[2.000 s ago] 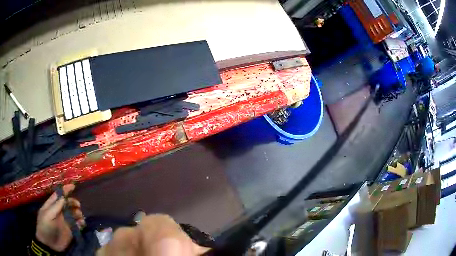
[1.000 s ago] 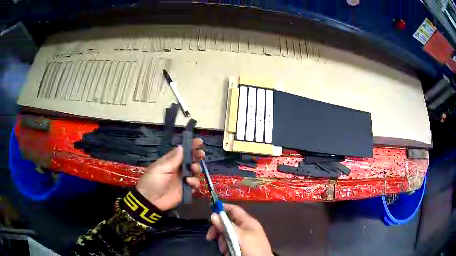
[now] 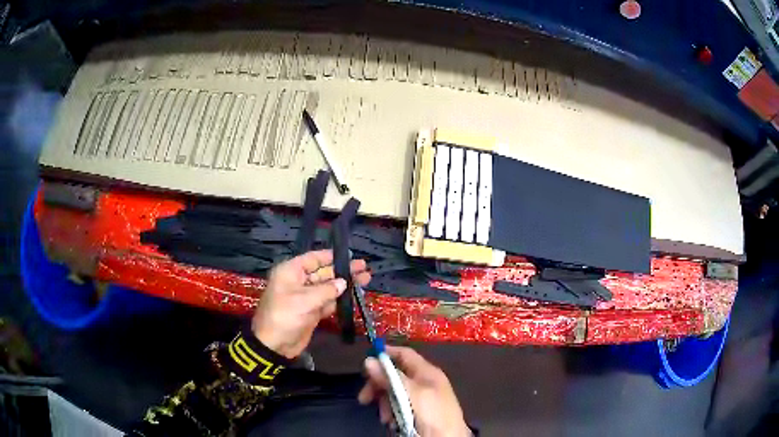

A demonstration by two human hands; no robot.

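Note:
My left hand [image 3: 299, 299] holds a narrow black strip [image 3: 342, 247] upright between thumb and fingers. My right hand [image 3: 418, 388] grips a long silver-blue pen-like tool [image 3: 389, 367], and its thin end meets or nearly meets the strip beside my left fingers. The cutting die [image 3: 461, 195], with yellowish edges and white bars, lies on the cream cutting board [image 3: 376, 128]. A black sheet [image 3: 568, 213] reaches out from the die to the right. Many cut strips [image 3: 213, 243] are heaped on the red ledge [image 3: 478, 320], with a smaller pile [image 3: 555, 288] below the sheet.
A white pen with dark ends [image 3: 326, 154] lies on the board, left of the die. The dark-blue press beam [image 3: 512, 34] runs behind the board, with a red button [image 3: 704, 54] at its right. Blue bins stand at the left [image 3: 60, 294] and right [image 3: 694, 363] below the ledge.
The view has swung from the right side back to the board. Since one second ago, my left fingers have shifted on the strip and the tool's tip has come closer to it.

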